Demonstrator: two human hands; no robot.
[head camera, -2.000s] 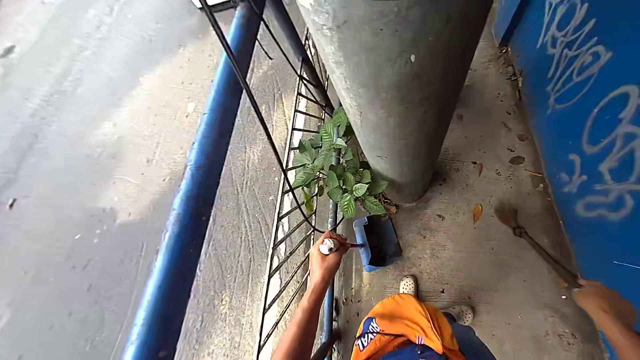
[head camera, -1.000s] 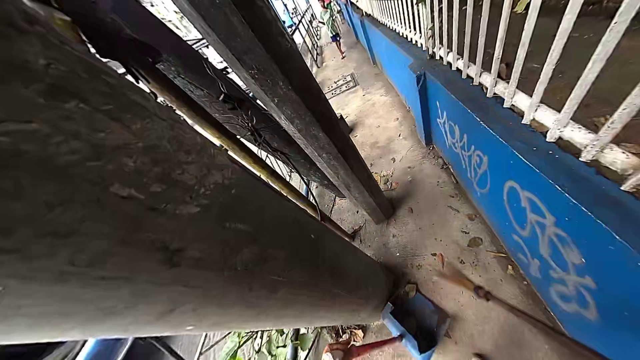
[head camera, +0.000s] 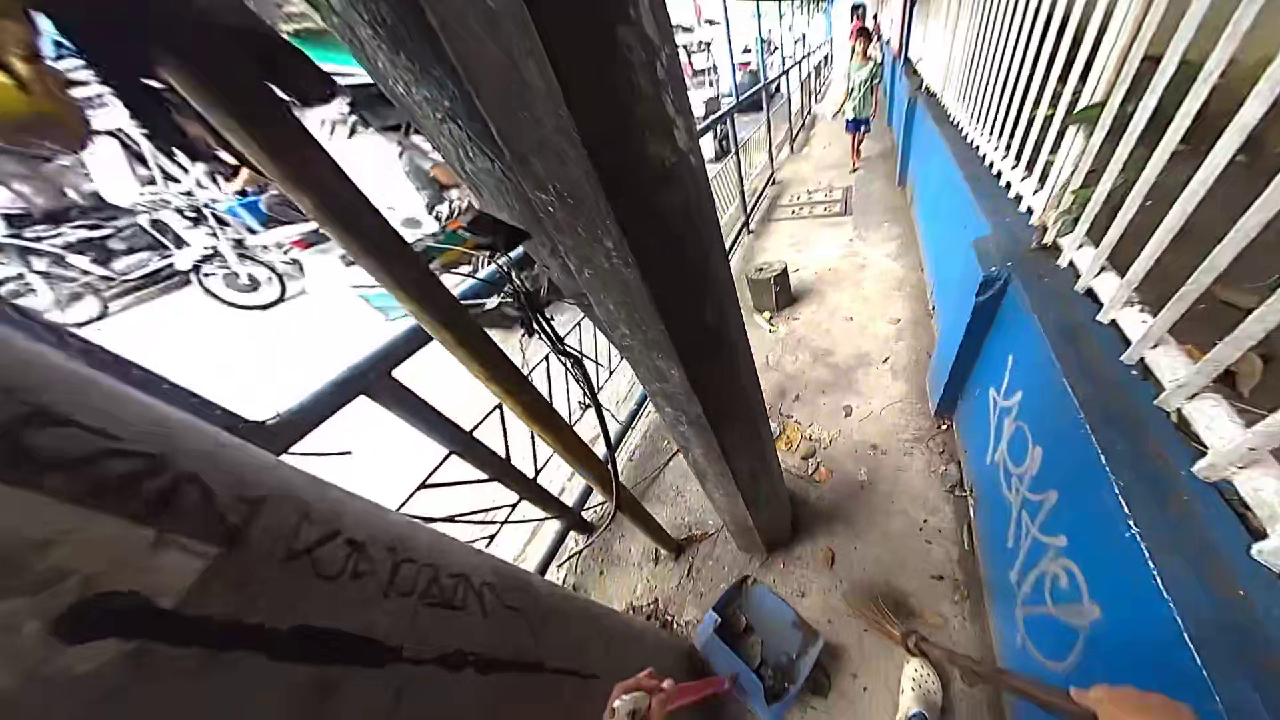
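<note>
At the bottom edge my left hand (head camera: 642, 692) is closed around the reddish handle (head camera: 700, 690) of a blue dustpan (head camera: 762, 645), which also holds dry leaves and dirt. The dustpan rests on the pavement beside the base of a round concrete post. My right hand (head camera: 1130, 703), at the bottom right, grips the stick of a broom (head camera: 1000, 680). The broom's thin bristles (head camera: 882, 620) are near the ground, right of the dustpan and apart from it. A light clog (head camera: 918, 688) on my foot shows under the broom.
A round concrete post (head camera: 400, 600) and a square post (head camera: 690, 350) stand at the left, with a metal railing (head camera: 350, 370) and a thin pole. Leaf litter (head camera: 800, 450) lies past the square post. A blue wall (head camera: 1060, 500) borders the right. A person (head camera: 860, 95) is farther up the walkway.
The view has swung strongly up along the walkway. The dustpan has gone from beside the leafy plant to the far side of the round post. It now shows debris inside. The person ahead appears nearer.
</note>
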